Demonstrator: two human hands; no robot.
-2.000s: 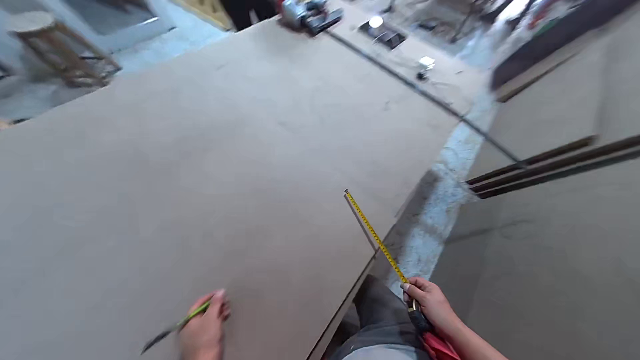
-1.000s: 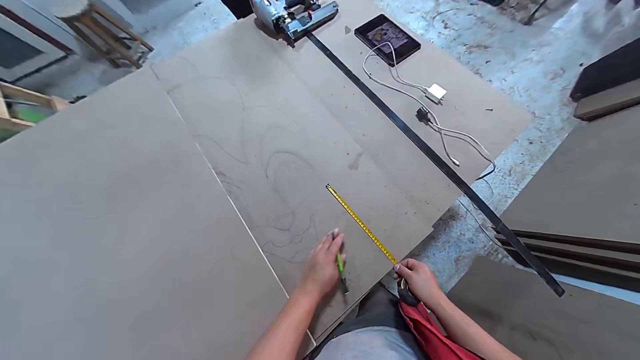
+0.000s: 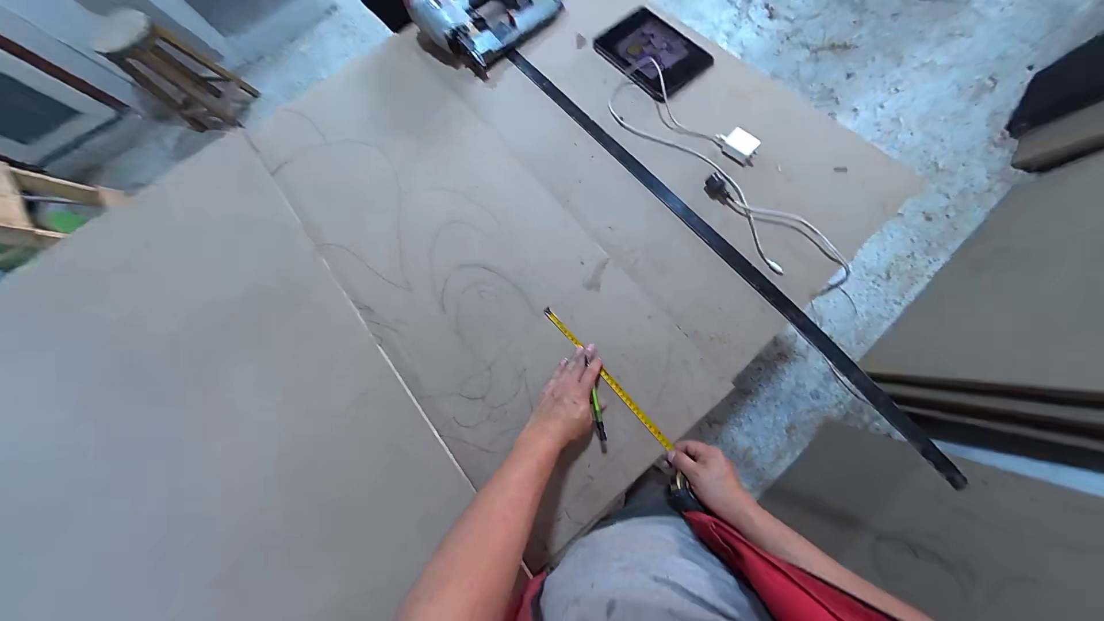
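Note:
My left hand [image 3: 567,398] lies on the brown sheet board [image 3: 362,448], its fingertips at the yellow blade of a tape measure [image 3: 638,412]. It holds a green and black pencil or marker [image 3: 597,414] that points back toward my body. My right hand [image 3: 709,474] grips the tape measure by its case at the board's near edge. The extended blade lies over the board, its metal hook end away from me. Faint curved pencil lines mark the board left of the blade.
A long black metal bar [image 3: 673,203] crosses the board and overhangs its right edge. Beyond lie a power tool [image 3: 483,30], a tablet [image 3: 653,53] and a white charger [image 3: 739,145] with cables. Stacked boards [image 3: 992,397] stand at right, a wooden stool [image 3: 168,73] at far left.
My left hand has moved right, from the bare board to the tape blade, with the pencil or marker still in it. My right hand keeps holding the tape measure. The view has shifted.

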